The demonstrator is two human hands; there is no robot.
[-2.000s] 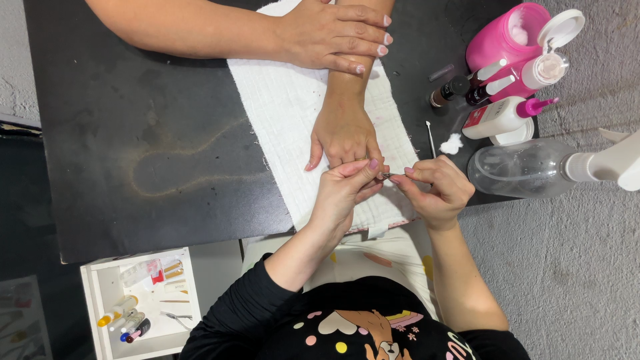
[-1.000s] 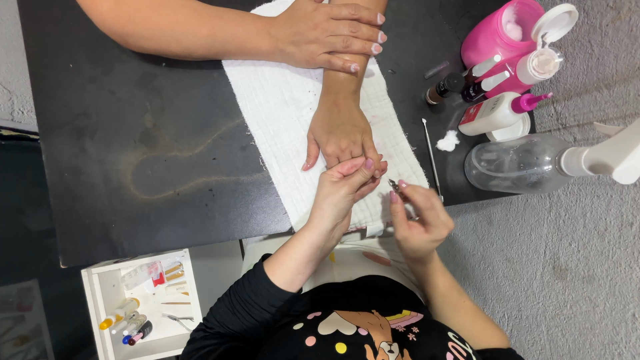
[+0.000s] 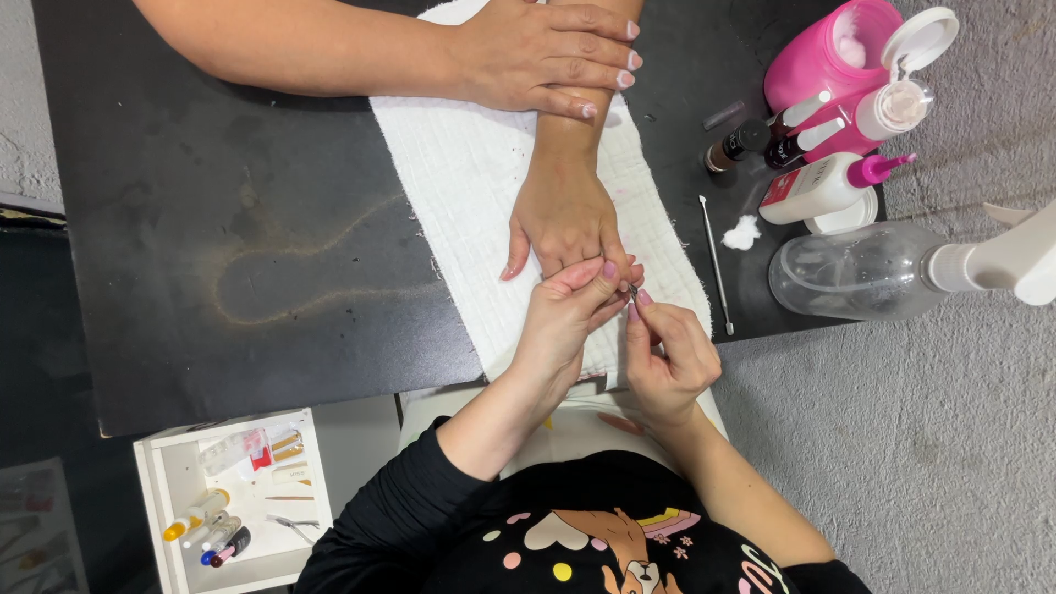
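Observation:
My left hand [image 3: 569, 309] holds the fingers of another person's hand [image 3: 565, 214], which lies palm down on a white cloth [image 3: 454, 190]. Pinched between thumb and fingers of my right hand [image 3: 672, 351] is a small metal tool [image 3: 634, 290], perhaps a cuticle nipper, its tip at the held fingertip. Most of the tool is hidden by my fingers. The person's other hand [image 3: 549, 62] rests across their forearm. A metal cuticle pusher [image 3: 716, 264] lies on the black table [image 3: 330, 247], right of the cloth, beside a cotton tuft [image 3: 742, 233].
At the right stand a clear spray bottle [image 3: 858, 271], a white bottle with a pink nozzle [image 3: 813, 190], small polish bottles [image 3: 736, 145] and an opened pink container [image 3: 817, 58] with cotton. Below the table's edge, an open white drawer [image 3: 318, 470] holds vials, sticks and metal nippers [image 3: 293, 524].
My right hand moved away from the held fingers, down and right, a second ago, and is now back against them with the metal tool. My left hand keeps its hold.

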